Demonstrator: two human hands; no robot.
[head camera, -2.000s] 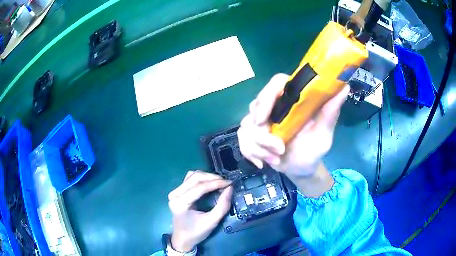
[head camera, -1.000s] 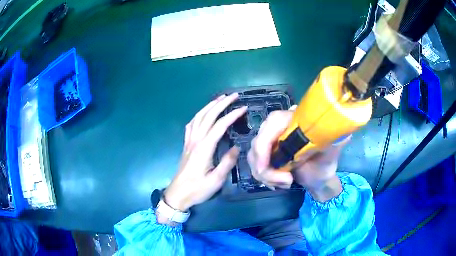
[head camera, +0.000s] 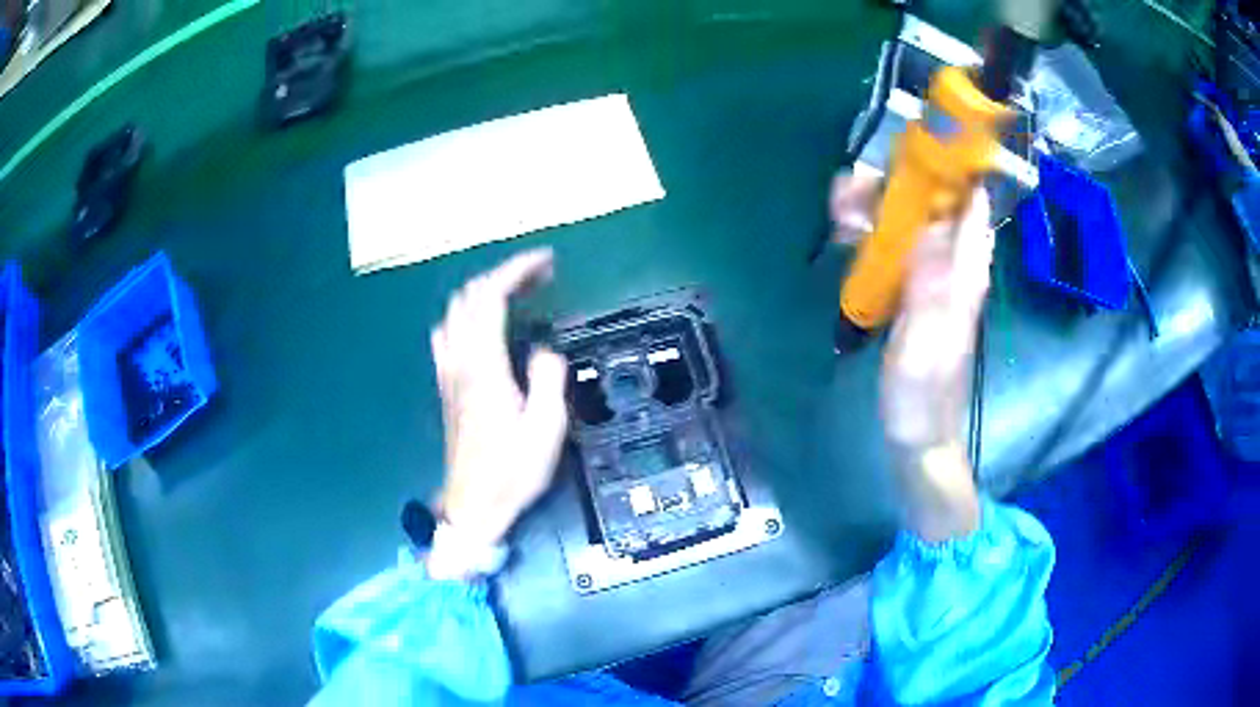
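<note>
The black plastic housing (head camera: 650, 449) lies in the fixture (head camera: 674, 564) on the green bench in front of me, with round openings at its far end and pale rectangles nearer me. My left hand (head camera: 491, 401) is at the housing's left edge, fingers apart, with nothing visible in it. My right hand (head camera: 933, 304) is blurred and holds the yellow-orange electric screwdriver (head camera: 912, 207) to the right of the housing, off it. The driver's dark tip points down and left. The screw feeder (head camera: 898, 111) is partly hidden behind the driver.
A cream sheet (head camera: 504, 180) lies beyond the fixture. Two dark housings (head camera: 307, 66) stand at the far left. A blue parts bin (head camera: 145, 359), a pale stack (head camera: 90, 539) and a longer blue bin (head camera: 35, 608) are at left. Another blue bin (head camera: 1075, 232) and a clear bag (head camera: 1085, 108) are at right.
My right hand has moved the screwdriver away from the housing, right and up toward the feeder. My left hand has shifted to the left and uncovers the housing.
</note>
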